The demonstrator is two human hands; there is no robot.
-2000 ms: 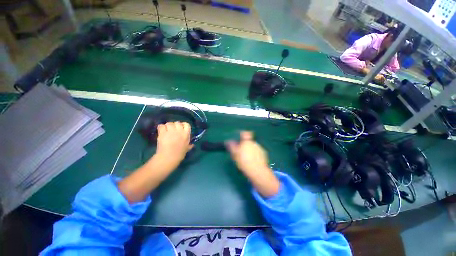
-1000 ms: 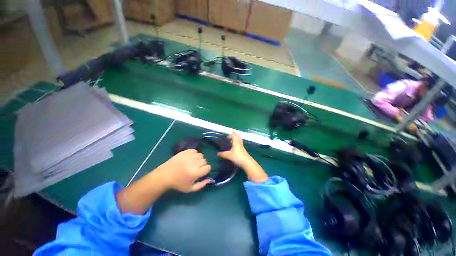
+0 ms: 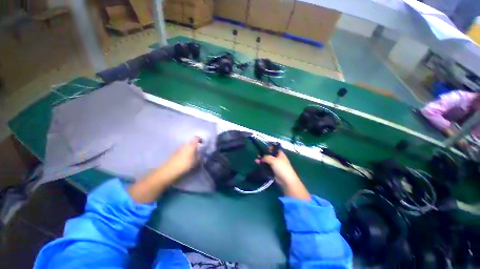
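A black headset [image 3: 223, 171] with a silvery headband arc lies on the green bench in front of me. My right hand [image 3: 273, 160] grips its right side. My left hand [image 3: 187, 156] holds a grey protective bag [image 3: 158, 137] near its right edge, just left of the headset. The bag lies flat, and its right edge touches or overlaps the headset's left side; the exact overlap is blurred. The stack of grey bags [image 3: 87, 123] is at the left, partly under this bag.
Several headsets [image 3: 368, 226] are piled at the right. One headset [image 3: 316, 121] with a raised microphone stands on the line, and several more stand at the far side. A dark roll-like row [image 3: 131, 65] is at the back left. A person in pink [image 3: 452, 110] sits far right.
My left hand has left the headset and now holds a grey bag drawn right from the stack. My right hand still holds the headset. The camera view has shifted left.
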